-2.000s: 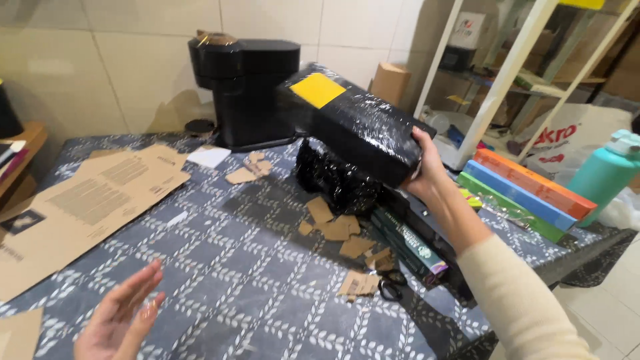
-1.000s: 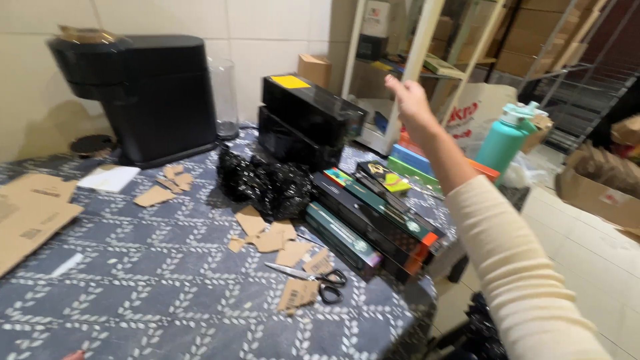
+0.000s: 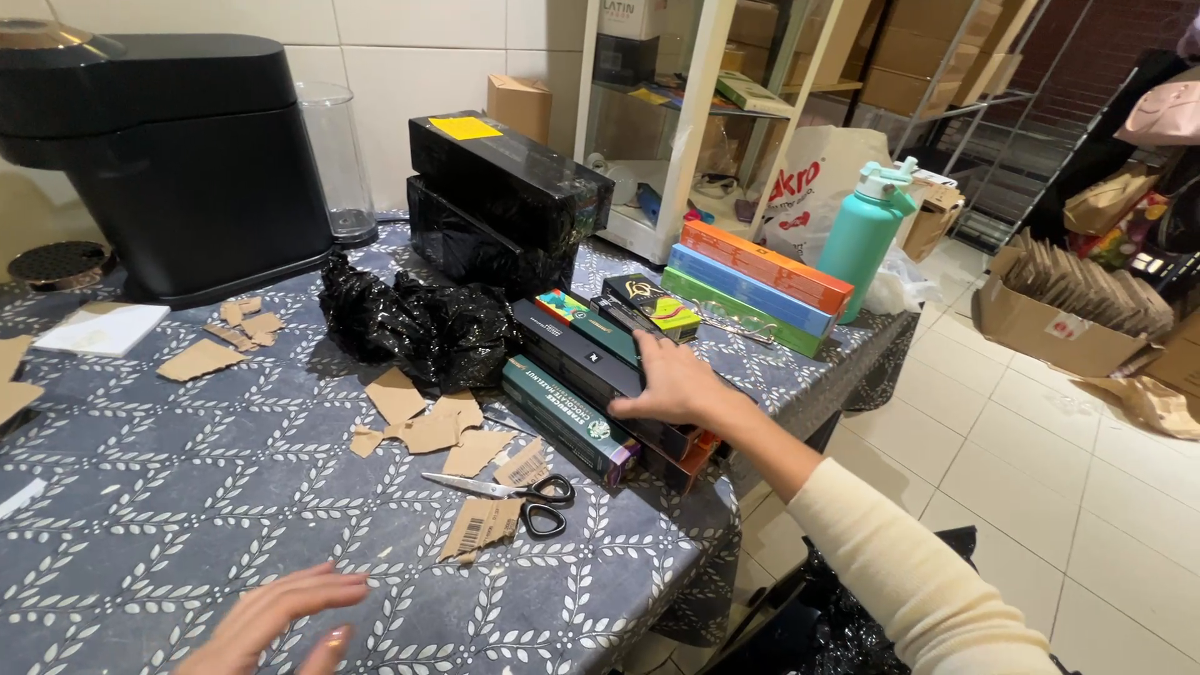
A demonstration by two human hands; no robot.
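Observation:
My right hand point(image 3: 680, 382) lies over a dark coffee capsule box point(image 3: 586, 352), thumb and fingers spread across it; whether it grips the box I cannot tell. Beside that box lies a green Starbucks capsule box point(image 3: 570, 422). My left hand point(image 3: 281, 623) is over the tablecloth at the lower left, fingers apart, holding nothing. Between the hands, black-handled scissors point(image 3: 511, 491) rest among torn cardboard pieces point(image 3: 439, 424). Behind them sits crumpled black plastic point(image 3: 412, 323), next to two stacked black-wrapped boxes point(image 3: 511, 173), the upper one with a yellow note.
A black coffee machine point(image 3: 202, 159) stands at the back left. Orange, blue and green boxes point(image 3: 750, 291) are stacked on the right near a turquoise bottle point(image 3: 864, 234). A glass-fronted cabinet point(image 3: 698, 112) is behind. The table's edge point(image 3: 717, 525) runs along the right.
The black-wrapped box held in my right hand two seconds ago now lies on the other wrapped box. My right hand has let it go and come down to the capsule boxes.

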